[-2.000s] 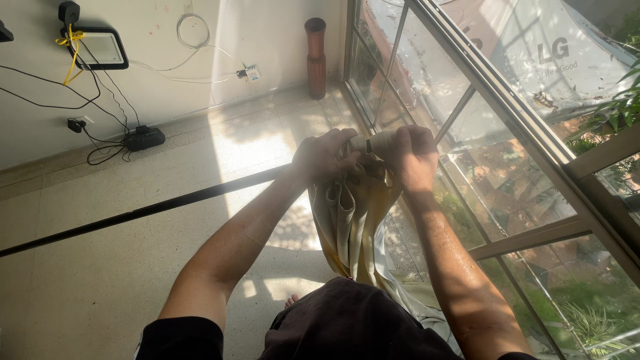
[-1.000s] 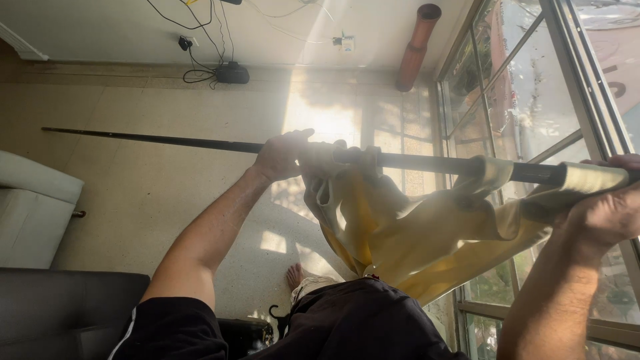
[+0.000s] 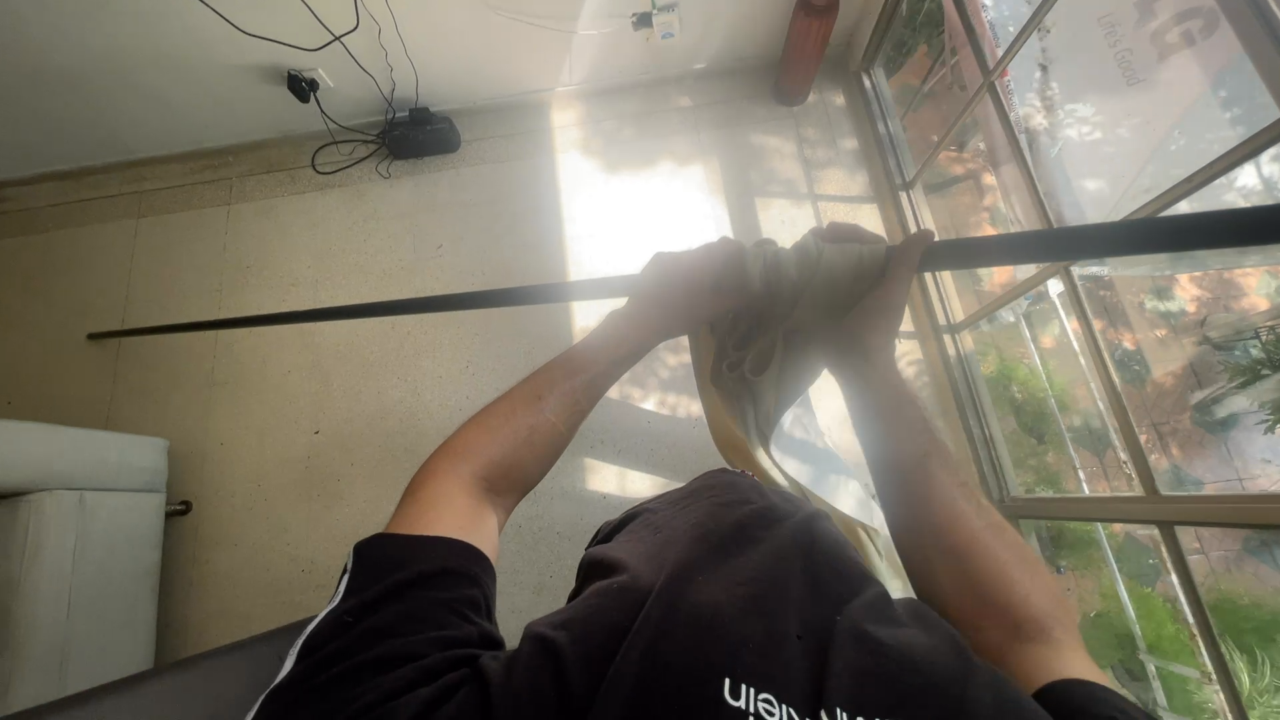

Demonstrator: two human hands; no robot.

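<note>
A long dark rod (image 3: 430, 302) runs across the view, from above the floor at the left past the window at the right. Pale yellowish curtain fabric (image 3: 745, 410) is bunched around it between my hands and hangs down in folds toward my body. My left hand (image 3: 695, 288) is closed around the rod and the left edge of the bunch. At the bunch's right side, my right hand (image 3: 875, 290) grips the gathered fabric on the rod, its thumb against the bare rod. Glare blurs both hands, and the finger details are partly hidden.
A framed glass window (image 3: 1050, 300) stands close on the right. Near the wall are a reddish cylindrical object (image 3: 806, 50) and a black power adapter (image 3: 422, 134) with cables. A light upholstered seat (image 3: 80, 550) is at the lower left.
My right hand has come back from the far right toward my left hand. The fabric, spread along the rod one second ago, is now bunched between my hands.
</note>
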